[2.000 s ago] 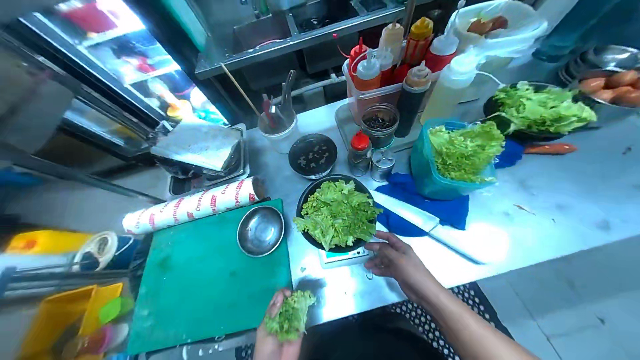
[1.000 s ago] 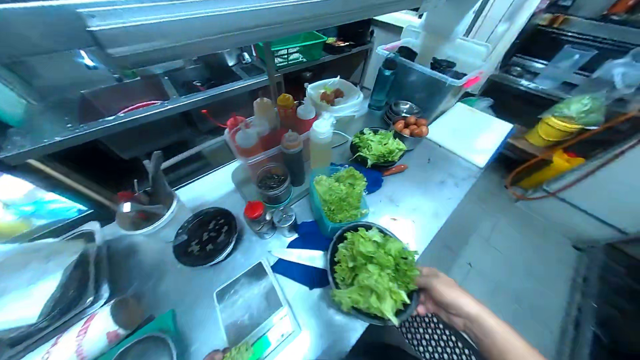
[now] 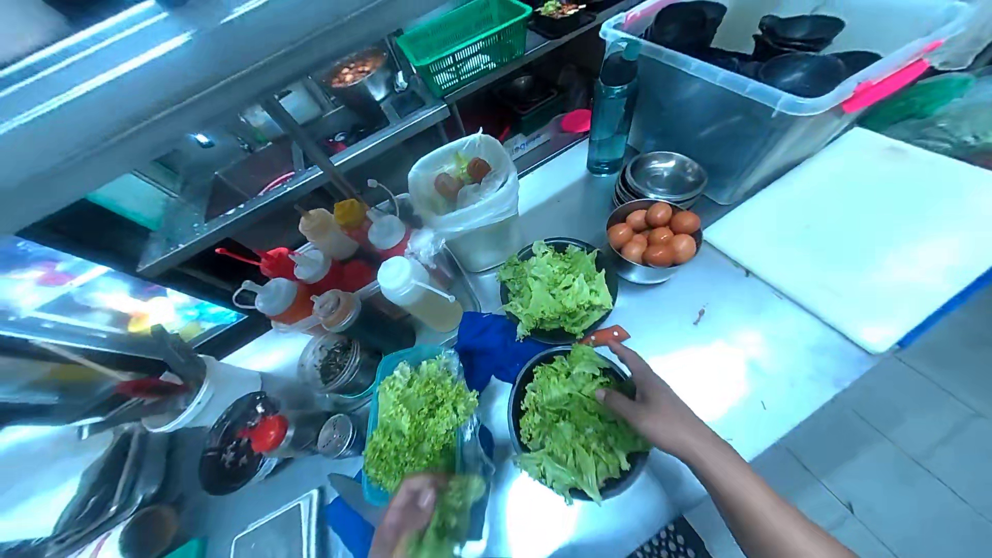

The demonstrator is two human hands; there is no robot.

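Observation:
A black bowl of lettuce [image 3: 573, 422] stands on the steel counter, and my right hand [image 3: 647, 399] grips its right rim with the thumb over the leaves. My left hand [image 3: 411, 508], blurred, holds a piece of lettuce [image 3: 449, 515] at the near end of a teal container filled with lettuce [image 3: 418, 418]. Just behind the gripped bowl is a second black bowl of lettuce [image 3: 556, 288]. Between container and bowls lies a blue cloth [image 3: 492, 349]. An orange-red piece [image 3: 606, 335], its kind unclear, lies by my right fingertips.
Sauce squeeze bottles [image 3: 418, 291] crowd the left, near a shaker [image 3: 337, 435] and a kitchen scale [image 3: 279, 531]. Behind the bowls are a metal bowl of eggs [image 3: 655, 240], a bag-lined tub [image 3: 480, 232] and a blue bottle [image 3: 612, 108]. A white cutting board [image 3: 860, 232] lies right, beside a large plastic bin [image 3: 744, 116].
The lettuce bowl has left the scale and now stands beside the second lettuce bowl, with my right hand at its rim. My left hand has moved to the teal container. The view has swung right.

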